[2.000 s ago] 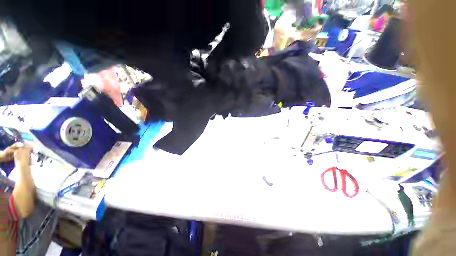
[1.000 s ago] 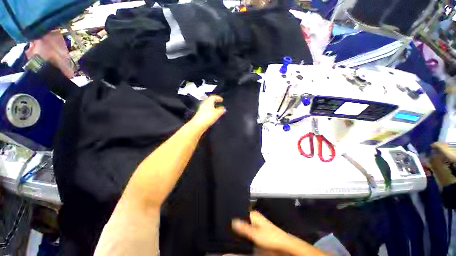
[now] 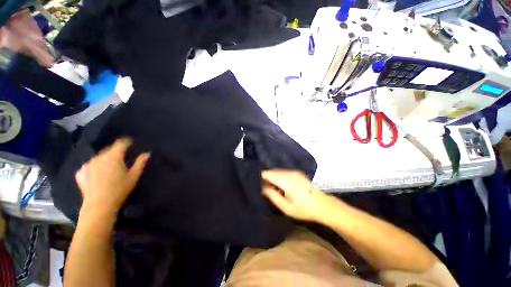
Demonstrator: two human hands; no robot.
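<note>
Black garment cloth [image 3: 185,168] lies spread over the table's left part and hangs over the front edge towards my lap. My left hand [image 3: 112,171] rests on its left side, thumb and fingers apart. My right hand [image 3: 288,193] is at its right side, fingers curled at a fold; the fingertips are partly hidden, so a grip cannot be told. A small light patch [image 3: 240,147] shows between folds near my right hand. The white sewing machine [image 3: 414,67] stands to the right, its needle area [image 3: 330,96] beyond the cloth.
Red-handled scissors [image 3: 374,128] lie under the machine arm, with a tan-grey strip [image 3: 423,150] and dark green cloth [image 3: 451,151] to their right. More black cloth [image 3: 224,19] is piled behind. A blue machine [image 3: 25,120] stands at the left. The table's ruler-marked front edge [image 3: 381,182] runs right.
The black cloth has shifted and spread, baring table beside the needle area. My left hand has moved left and down; my right hand has moved up onto the cloth. The view has shifted closer.
</note>
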